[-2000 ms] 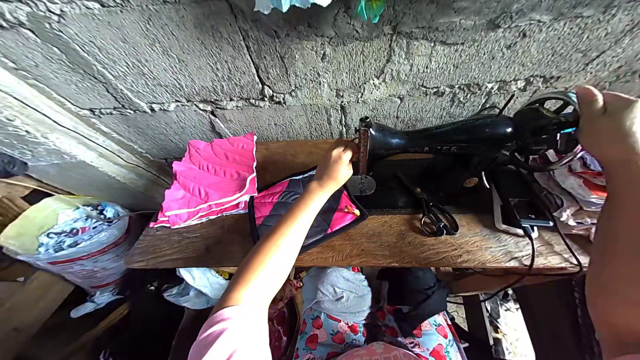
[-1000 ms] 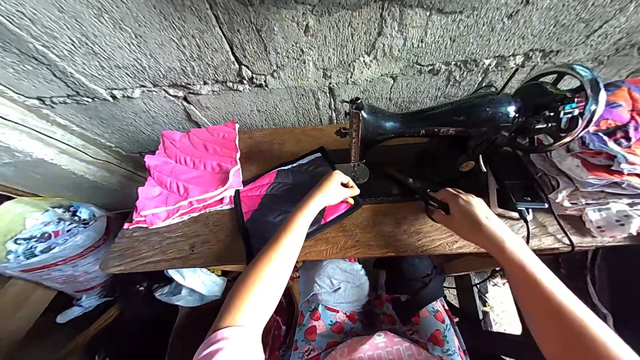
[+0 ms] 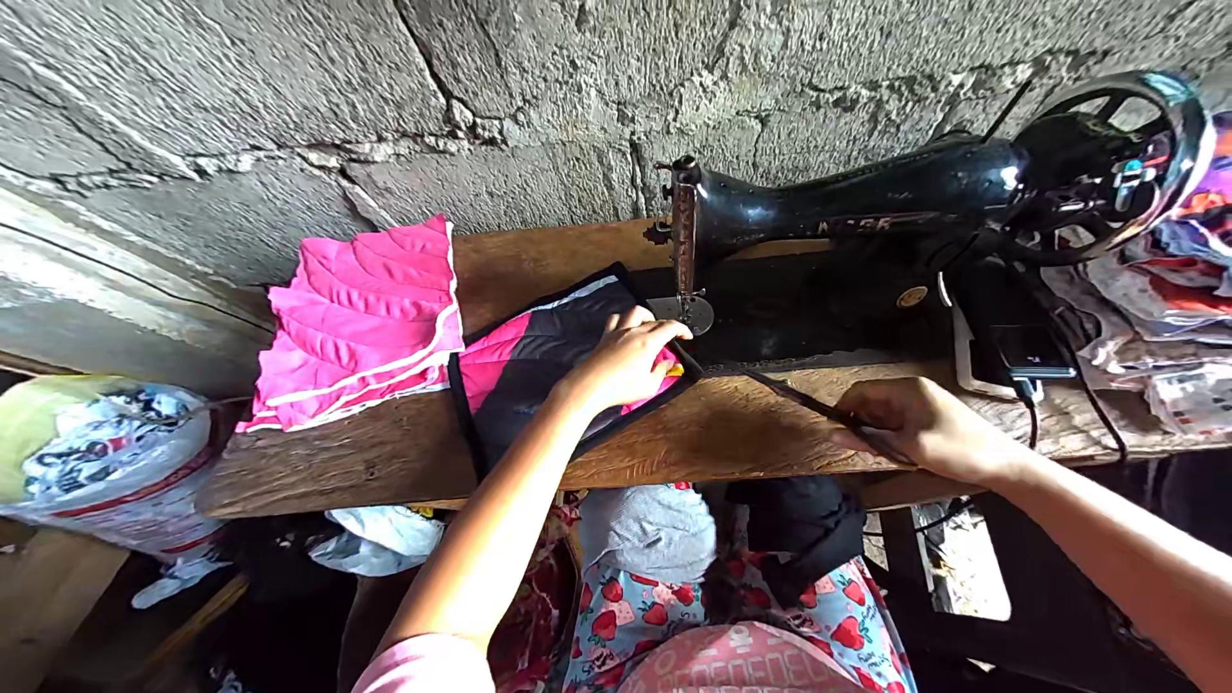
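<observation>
My left hand (image 3: 630, 358) grips the right corner of a black and pink quilted cloth piece (image 3: 539, 351) with dark edging, just in front of the sewing machine's needle area. My right hand (image 3: 910, 423) holds black-handled scissors (image 3: 804, 397), whose blades point left to that corner by my left fingers. Whether the blades are apart cannot be told. The black sewing machine (image 3: 857, 207) stands behind both hands, its metal handwheel (image 3: 1179, 164) at the right. A stack of pink cloth pieces with white edges (image 3: 371, 322) lies left of the quilted piece, touching it.
The wooden tabletop (image 3: 385, 467) has an uneven front edge. A phone (image 3: 1030, 351) with a cable lies at the right, beside stacked fabric (image 3: 1189, 318). A rough block wall (image 3: 539, 106) rises behind. A sack of scraps (image 3: 106, 462) stands at the lower left.
My right hand has gone from the handwheel to the scissors on the machine bed, and has brought them to the cloth corner. The quilted piece has shifted away from under the needle area.
</observation>
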